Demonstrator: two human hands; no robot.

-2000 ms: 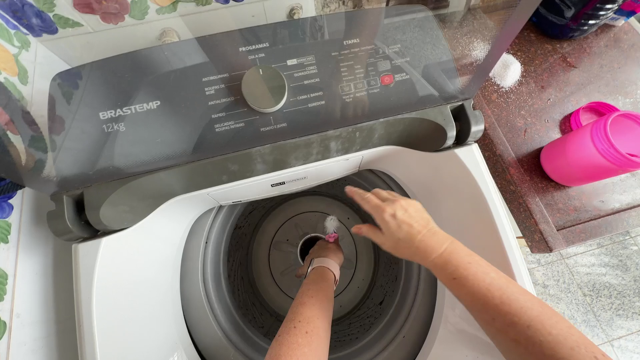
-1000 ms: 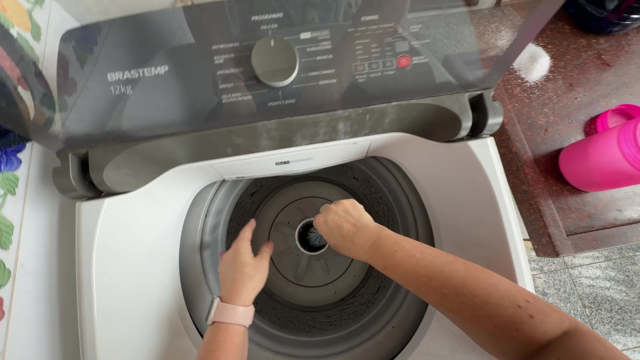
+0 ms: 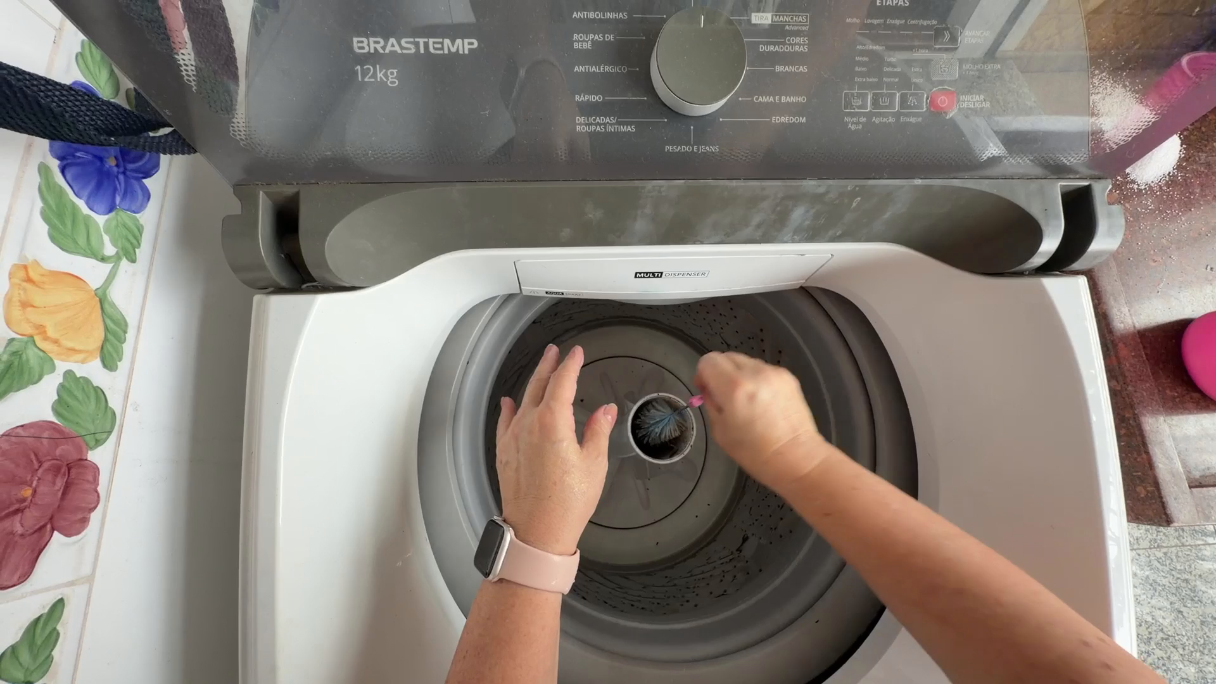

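Observation:
A top-loading washing machine (image 3: 313,475) stands with its lid up. My right hand (image 3: 755,408) is closed on the pink handle end of a small bristle brush (image 3: 662,421). The brush's greyish bristles sit inside the round opening of the central agitator tube (image 3: 635,442). Left of that tube, my left hand (image 3: 551,446) is over the drum with its fingers apart, holding nothing, a pink-banded watch on the wrist. Dark specks dot the wall of the drum (image 3: 655,594).
Behind the drum opening lie the dispenser panel (image 3: 760,273) and control panel with a round knob (image 3: 698,59). White powder (image 3: 1154,161) and a pink container (image 3: 1202,353) are on the reddish stone surface at right. A dark strap (image 3: 85,109) crosses the floral tiles at left.
Two seconds ago my left hand was at the central tube and my right hand was open above the drum. The right hand now grips the brush, and the left has moved off to the left.

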